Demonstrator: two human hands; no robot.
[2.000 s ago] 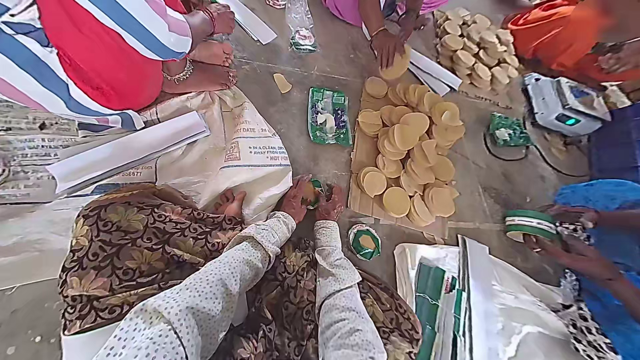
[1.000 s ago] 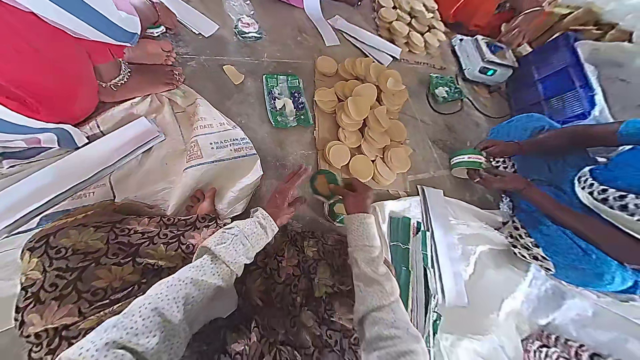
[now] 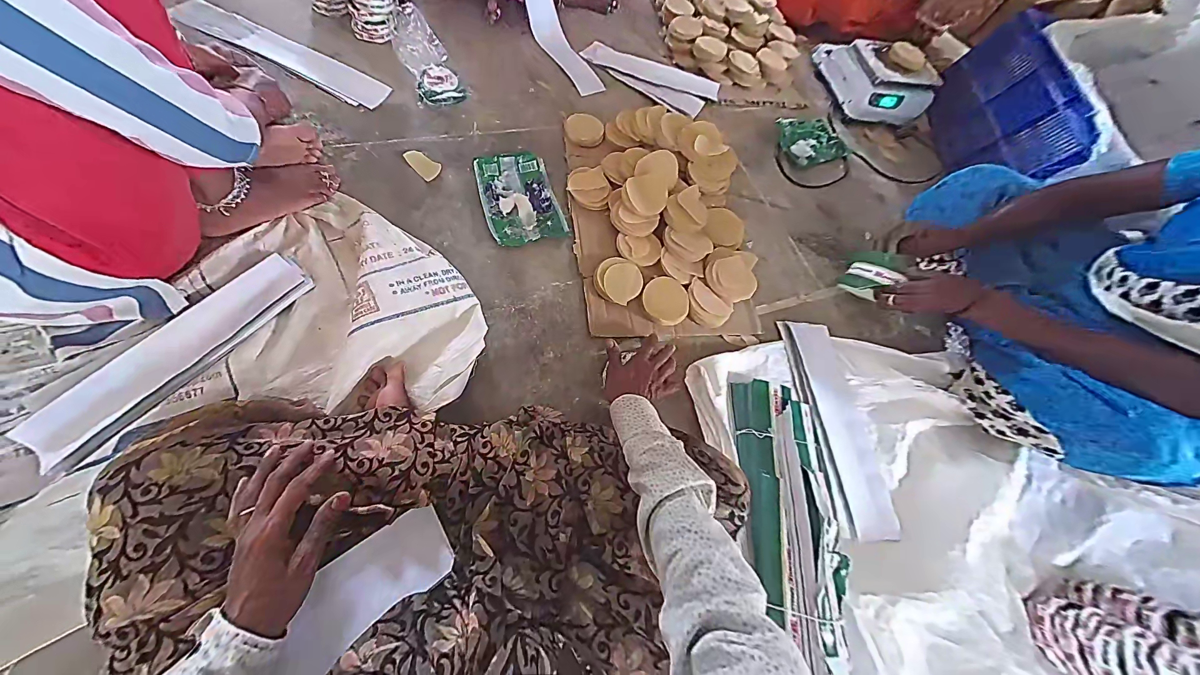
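Note:
My left hand (image 3: 281, 530), fingers spread, is over the brown floral cloth on my lap, beside a white paper strip (image 3: 375, 581); whether it touches the strip I cannot tell. My right hand (image 3: 642, 368) reaches forward to the near edge of a cardboard sheet (image 3: 609, 323) on the floor. Its fingers are apart, and what lies under the palm is mostly hidden. Stacks of round yellowish discs (image 3: 666, 300) cover the cardboard. Left of them lies a green printed plastic packet (image 3: 520, 200) with white and dark bits on it.
Bundled green and white strips (image 3: 759, 469) lie on white sheeting at my right. Another person's hands (image 3: 923, 272) hold a green-banded round stack (image 3: 872, 275). Farther off are a digital scale (image 3: 877, 84), a blue plastic crate (image 3: 1012, 98) and more discs (image 3: 731, 42). A person's feet (image 3: 272, 187) rest at left.
My left hand has moved back to my lap from the floor. My right hand has left the green round pieces it touched a second ago. The white strip now shows on my lap.

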